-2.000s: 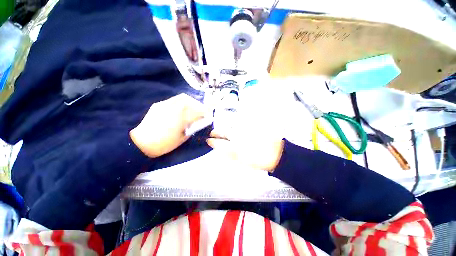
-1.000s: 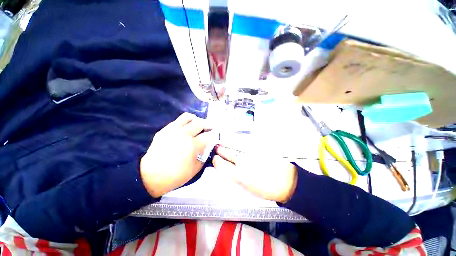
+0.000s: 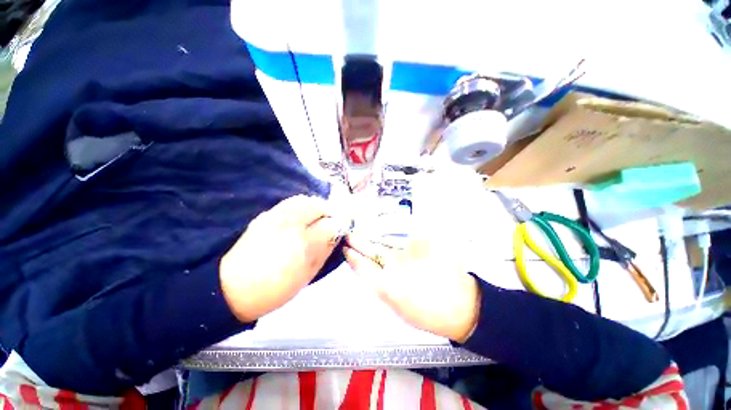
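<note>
A large dark navy garment piece [image 3: 184,172] lies left of the needle and runs to my hands. My left hand [image 3: 276,256] pinches its edge between thumb and fingers just in front of the presser foot [image 3: 346,186]. My right hand [image 3: 421,280] meets it from the right, its fingertips at the same navy edge. The hands nearly touch. The fingertips and the white machine bed around them are washed out by glare, so the exact fold of cloth between them is hard to see.
The white machine head with a blue stripe [image 3: 312,67] and a round knob [image 3: 474,138] stands above. Scissors [image 3: 547,253], a wooden-handled tool [image 3: 641,282], a pale green block [image 3: 651,186] and cardboard [image 3: 597,140] lie right. A ruler strip [image 3: 337,357] lines the front edge.
The camera view has shifted, so the machine head shows larger and the hands sit lower than at first. Both hands stay at the cloth edge, with the left fingers now closer over it.
</note>
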